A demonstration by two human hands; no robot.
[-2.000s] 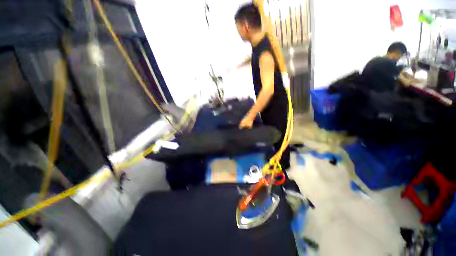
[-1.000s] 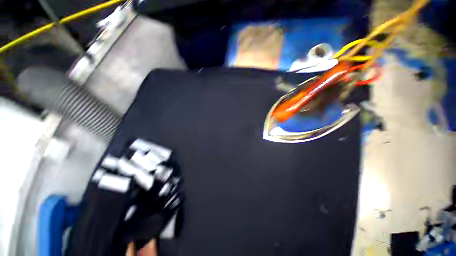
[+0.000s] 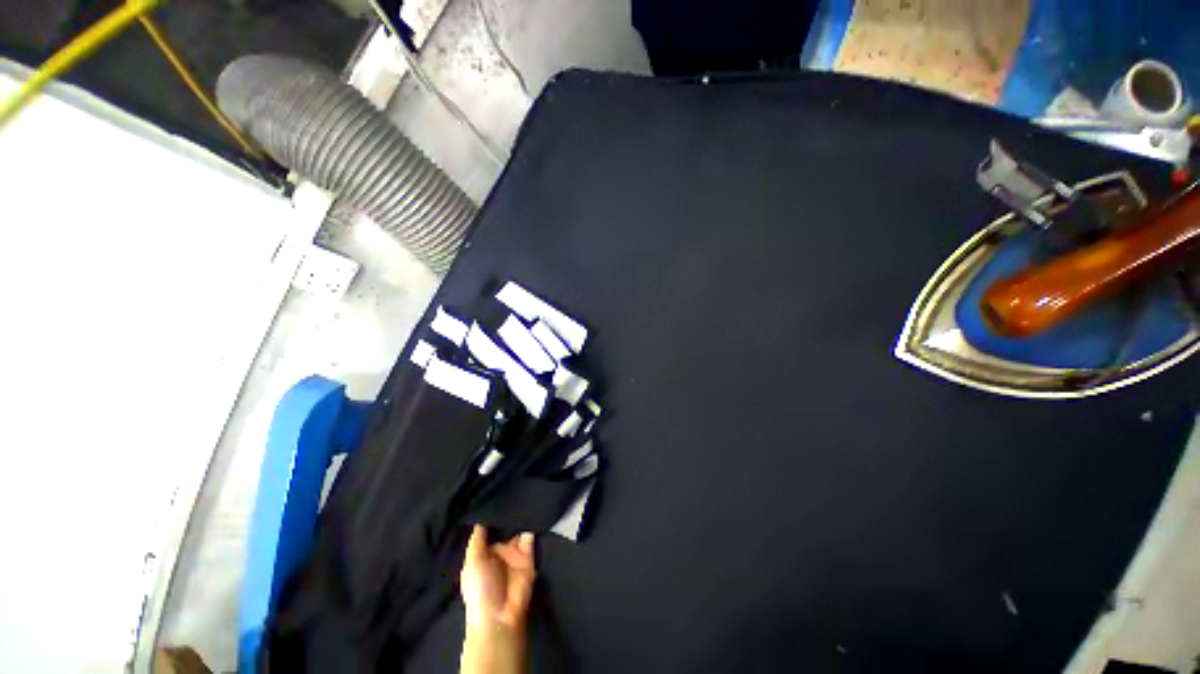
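Note:
A bundle of black cloth pieces point(image 3: 408, 487) with several white strips point(image 3: 507, 350) lies on the left side of the black padded table point(image 3: 750, 395). My left hand point(image 3: 498, 577), bare, is at the bundle's lower edge, left of centre near the bottom of the view. Its fingertips hold the edge of a black piece; part of the fingers is hidden by the cloth. My right hand is not in view.
A steam iron point(image 3: 1053, 303) with an orange-brown handle rests at the table's right. A white roll point(image 3: 1150, 90) is behind it. A grey ribbed hose point(image 3: 349, 152), blue plastic part point(image 3: 292, 461) and white surface point(image 3: 105, 342) are at the left.
The view has moved closer over the table, so the iron shows farther right. The bundle and my left hand appear farther up and right, with more of the hand visible.

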